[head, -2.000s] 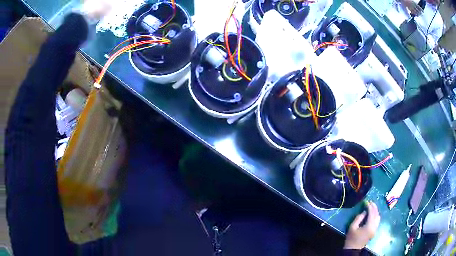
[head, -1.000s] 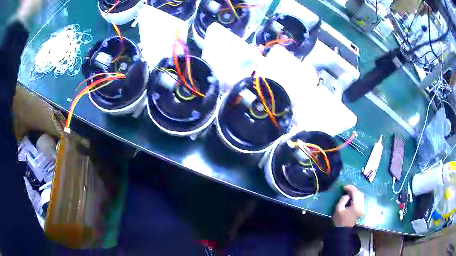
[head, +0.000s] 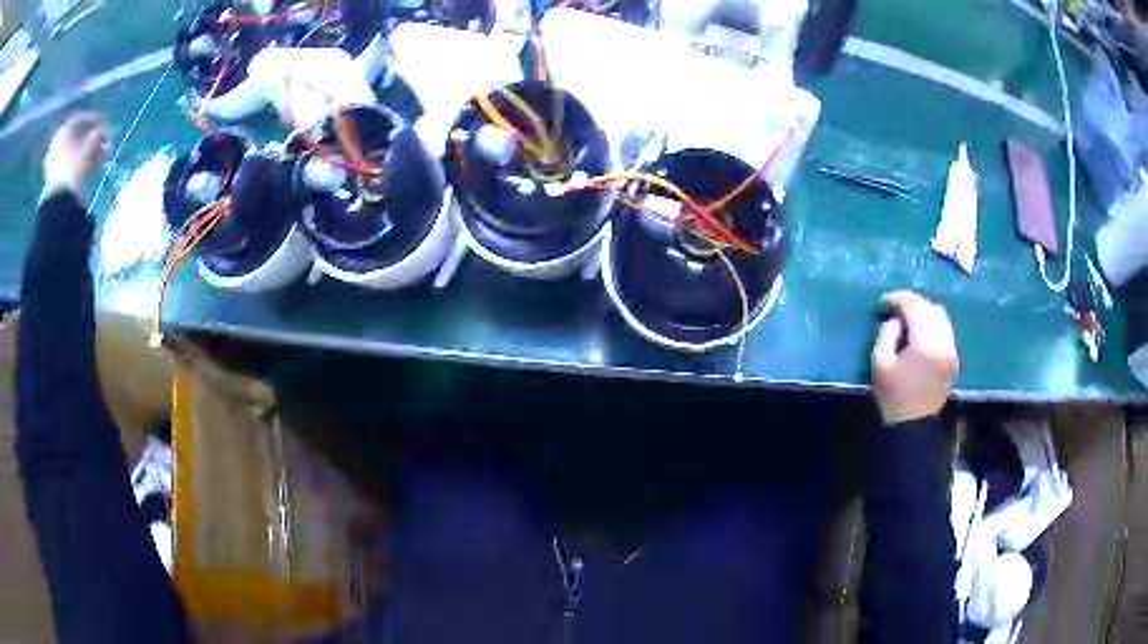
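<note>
Several white camera housings with round black interiors stand in a row along the bench's front edge; the rightmost housing (head: pixel 680 283) has red, orange and yellow wires over its cup. The leftmost front housing (head: pixel 208 189) has a wire harness (head: pixel 189 252) hanging over the edge, a white connector at its end. My left hand (head: pixel 78 149) is at the far left, beyond the white strands, small and blurred; I cannot tell its fingers or whether it holds anything. My right hand (head: pixel 917 355) rests at the bench's front edge, right of the housings, fingers curled; its palm side is hidden.
On the green bench (head: pixel 844 264) lie tweezers (head: pixel 869 183), a white tube (head: pixel 959 211) and a dark flat item (head: pixel 1032 195) with a pale cord. More housings stand behind the front row. Cartons stand below: a brown one (head: pixel 233 466) at left and one with white parts (head: pixel 1007 541) at right.
The view has turned, so the bench edge lies nearly level and the housings appear further left. My left hand has come into clearer view at the far left. My right hand stays by the edge.
</note>
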